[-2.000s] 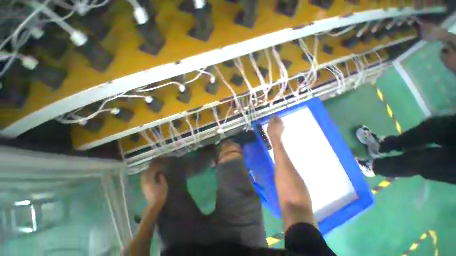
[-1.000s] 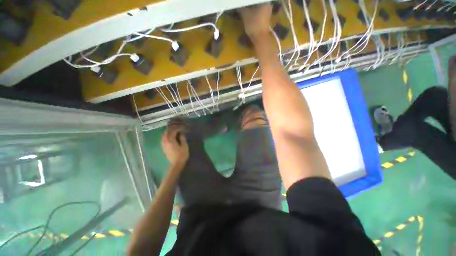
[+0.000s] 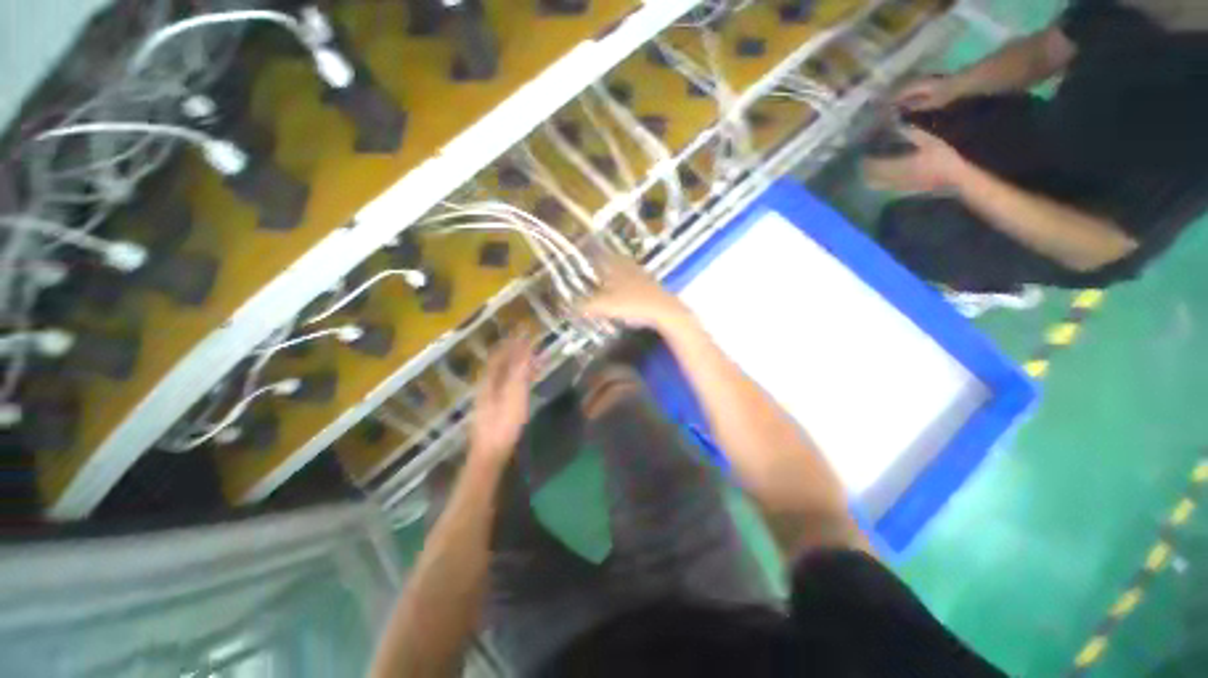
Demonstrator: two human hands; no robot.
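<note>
My right hand [image 3: 625,294] is at the front edge of the lower rack shelf [image 3: 457,272], at a bunch of white cables [image 3: 523,228]; blur hides whether its fingers grip them. My left hand [image 3: 503,397] is just left of it, in front of the shelf edge, fingers extended, with nothing seen in it. Several black adapters [image 3: 375,340] stand on the yellow shelf with white cable plugs in them. The blue crate [image 3: 914,291] is right of my right forearm, with a white sheet [image 3: 828,351] inside.
Another person [image 3: 1113,146] is at the upper right beyond the crate, both hands near the rack. An upper shelf [image 3: 285,159] with adapters and tangled cables is at upper left. A clear door panel [image 3: 252,583] is at lower left. Striped tape [image 3: 1139,583] marks the green floor.
My right hand has come back from inside the shelf to the cables at its front edge. My left hand has risen from my knee toward the shelf. The other person's hands now show near the rack.
</note>
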